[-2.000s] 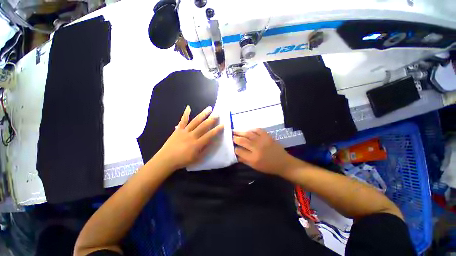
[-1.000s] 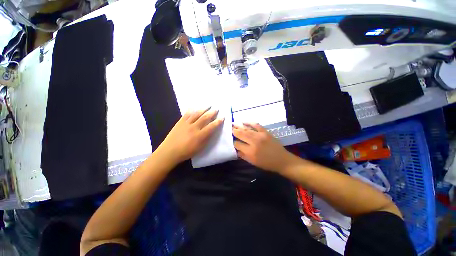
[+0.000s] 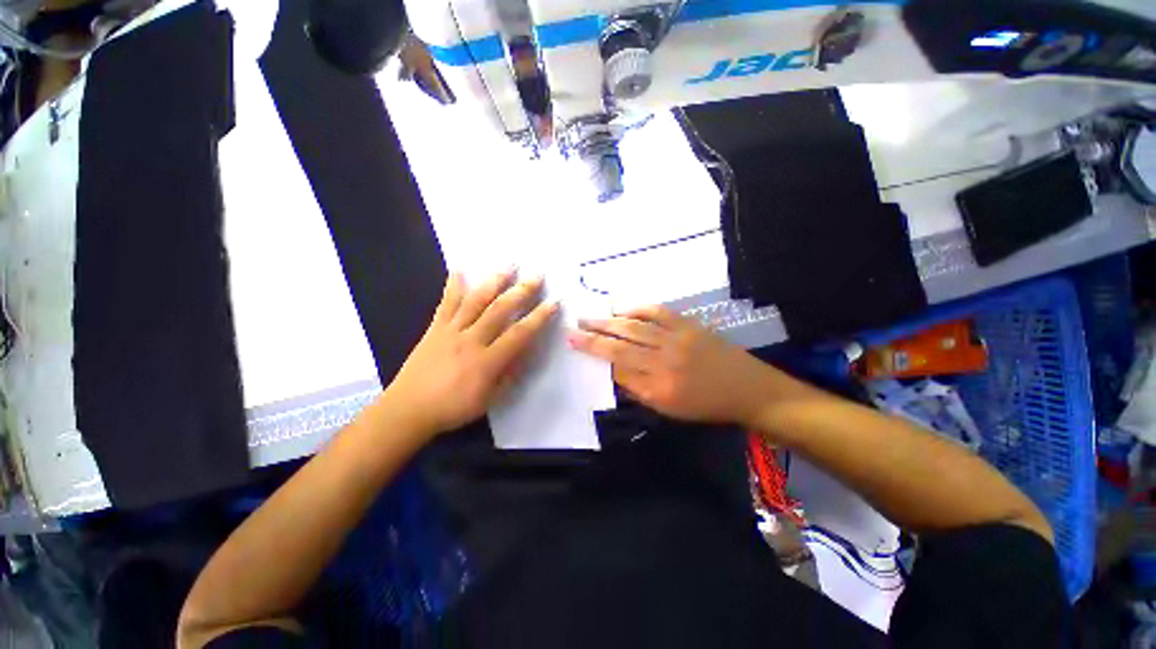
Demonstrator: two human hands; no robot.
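Note:
A white fabric panel (image 3: 545,412) lies under both hands and hangs a little over the table's front edge. Its far part runs towards the brightly lit presser foot and needle (image 3: 601,159), where its edge is lost in glare. A black fabric panel (image 3: 361,190) lies along its left side. My left hand (image 3: 475,349) rests flat on the white panel with fingers spread. My right hand (image 3: 666,361) lies at the panel's right edge, fingertips on it, fingers close together. Whether the fingers pinch the cloth cannot be told.
A stack of black cut pieces (image 3: 152,254) lies at the left. A second black pile (image 3: 818,216) lies right of the needle, beside a dark flat rectangle (image 3: 1027,207). The sewing machine (image 3: 761,44) spans the top. A blue basket (image 3: 1075,431) holds an orange packet (image 3: 932,351).
The white panel's near end shows a notched corner now. The black panel beside it lies straighter and further up. The view has shifted, so the machine sits higher. Both hands stay on the cloth.

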